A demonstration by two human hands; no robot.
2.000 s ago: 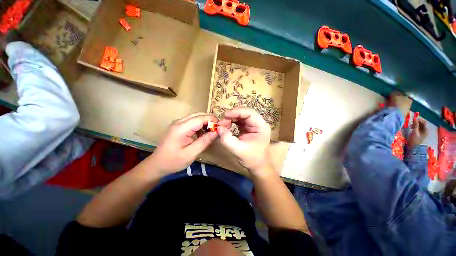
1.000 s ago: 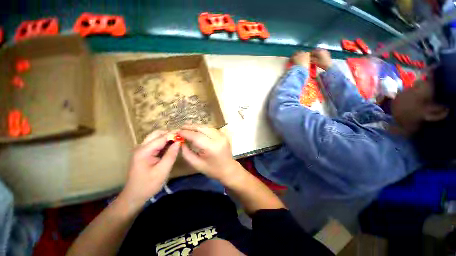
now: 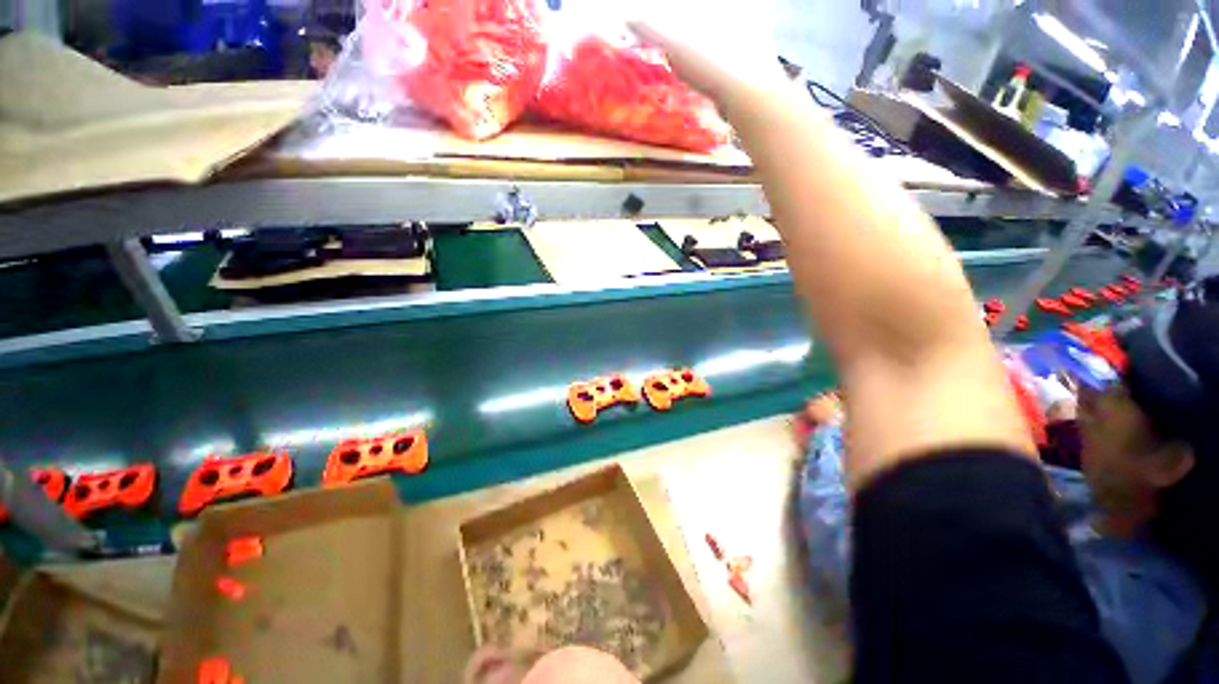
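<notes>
My right arm reaches up across the view. My right hand (image 3: 679,51) is at the top edge by the bags, small and washed out, so its grip cannot be told. A clear bag of orange parts (image 3: 481,60) lies on the shelf, with another orange-filled bag (image 3: 622,94) beside it. A bit of my left hand (image 3: 495,664) shows at the bottom edge, mostly cut off. The spring box (image 3: 588,581) holds many small grey metal pieces. A few orange pieces (image 3: 733,568) lie on the white bench at its right.
A larger cardboard box (image 3: 308,588) at left holds orange pieces and a few springs. Orange controller shells (image 3: 374,456) sit on the green belt (image 3: 508,354). The shelf edge (image 3: 401,201) crosses above the belt. A co-worker (image 3: 1136,454) is close at right.
The view has tilted up to the shelf. My hands have parted: the right arm has risen to the bags, and the left hand is mostly out of view. The small orange piece between them no longer shows.
</notes>
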